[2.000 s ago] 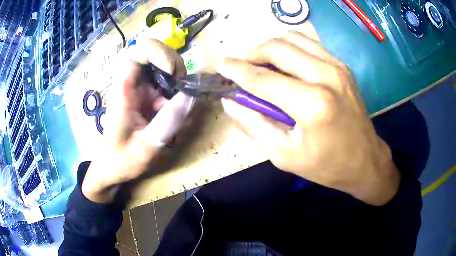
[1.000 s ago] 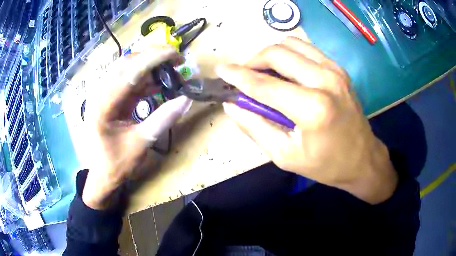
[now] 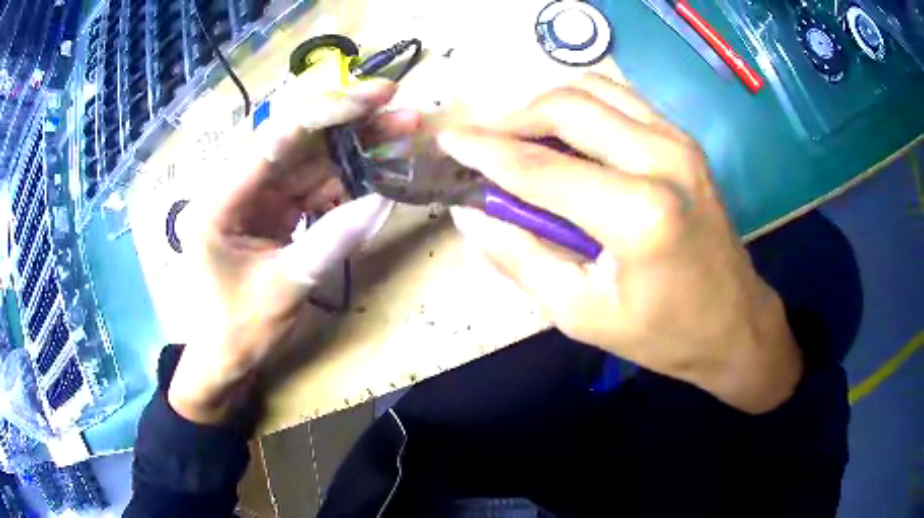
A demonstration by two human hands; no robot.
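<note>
My left hand [image 3: 274,223] holds a dark round workpiece [image 3: 350,162] on edge between its thumb and fingers; the thumb has a whitish covering. My right hand [image 3: 638,223] is closed around the cutters with purple handles [image 3: 542,224]. The cutters' dark jaws are blurred and lie against the right side of the workpiece. I cannot tell whether the jaws are open or shut. Both hands are above the tan board [image 3: 405,324]. Part of the workpiece is hidden by my left fingers.
A yellow tool [image 3: 326,67] with a black round piece and cord lies behind my left hand. A black-and-silver disc [image 3: 573,31] is at the board's top. A red-handled tool [image 3: 719,46] and clear tray with discs [image 3: 821,46] are at right. Filled trays [image 3: 152,86] stand at left.
My left fingers have shifted around the workpiece, and its face has turned. The silver-centred disc seen under my left hand a second ago is now mostly hidden. My right hand has barely moved.
</note>
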